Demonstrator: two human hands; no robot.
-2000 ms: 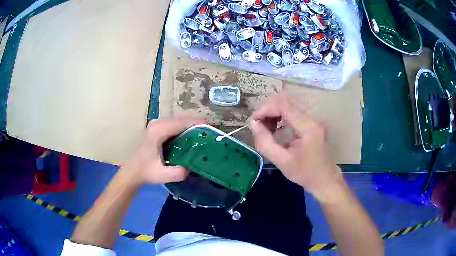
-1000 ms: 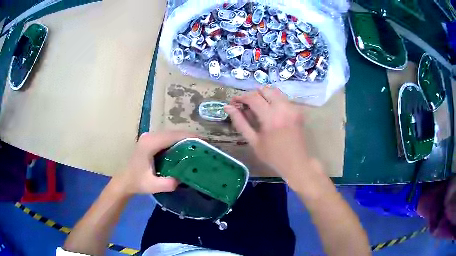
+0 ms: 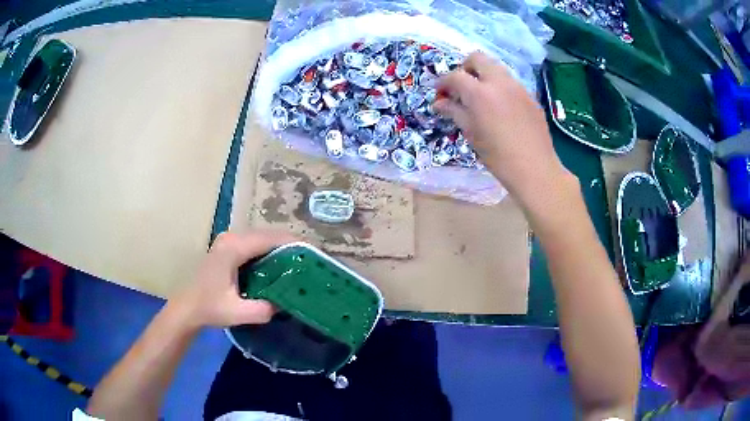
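My left hand [image 3: 215, 284] grips the left rim of a green-and-black housing [image 3: 321, 296], which has a silver-white edge and is held in front of the bench, above my lap. My right hand [image 3: 497, 111] is over the right part of the open plastic bag [image 3: 370, 27], its fingertips bent together among the small metal fittings [image 3: 368, 117], some with red or orange spots. Whether it holds one is hidden. The small pale dish [image 3: 331, 205] sits on the stained cardboard pad [image 3: 386, 218]. No stick can be made out.
Green housings lie at the far left [image 3: 41, 92] and on the right [image 3: 588, 107]. A cardboard mat [image 3: 123, 148] covers the left bench. A green parts tray [image 3: 604, 45] is at the top right. Another person's hand [image 3: 732, 316] shows at the right edge.
My right hand has moved from near my left hand's housing, over the dish, then up and right to the bag. My left hand still holds the housing. The view has shifted, showing the tray.
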